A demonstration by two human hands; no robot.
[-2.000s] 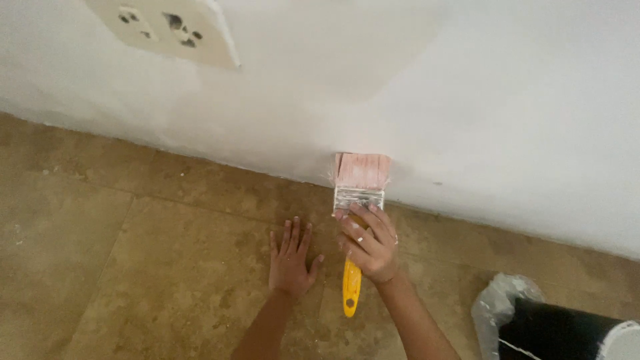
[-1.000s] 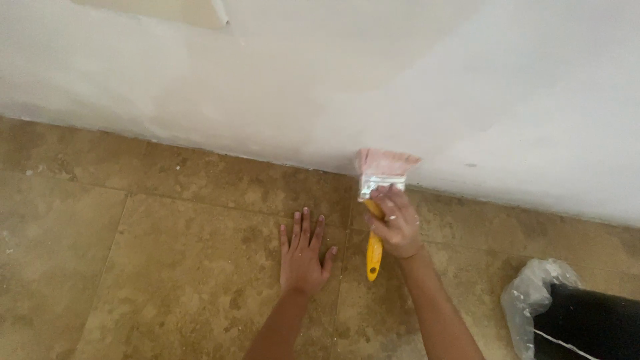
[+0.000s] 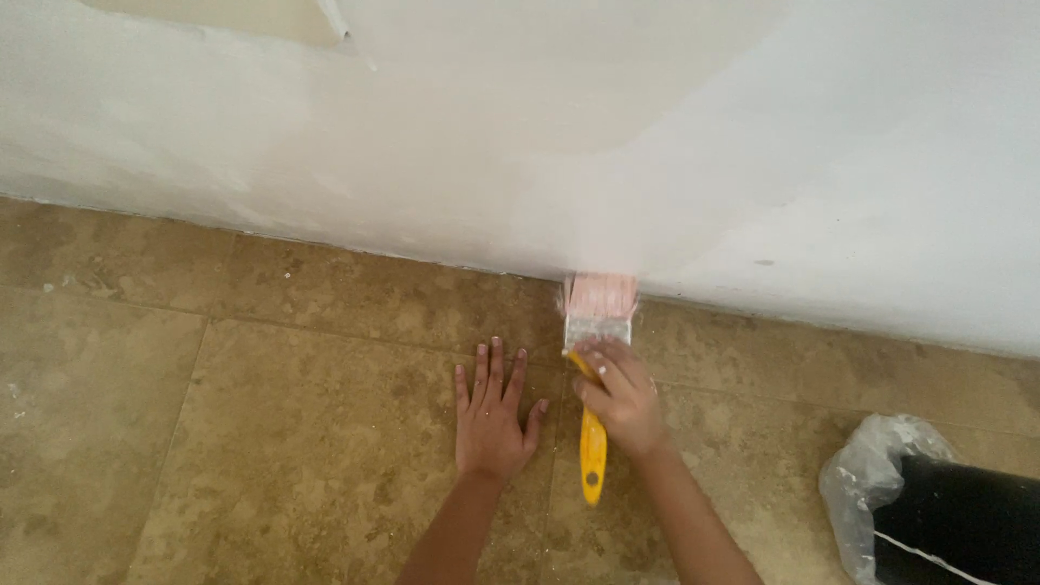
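Observation:
My right hand (image 3: 621,398) grips a flat paintbrush (image 3: 593,455) near its metal ferrule; the yellow handle points down toward me. The pink-coated bristles touch the foot of the white wall (image 3: 455,154), where it meets the floor. My left hand (image 3: 494,426) lies palm down with fingers spread on the brown tiled floor (image 3: 309,439), just left of the brush, and holds nothing. A damp-looking, faintly pink patch shows on the wall above the bristles.
A black container (image 3: 967,512) with a clear plastic bag (image 3: 865,479) around its end lies at the lower right. At the upper left, part of a beige plate (image 3: 236,15) shows on the wall. White specks dot the floor tiles.
The brush in my right hand has shifted along the wall's base, and its bristles, splayed to the right a second ago, now point straight at the wall. My left hand stays flat on the floor.

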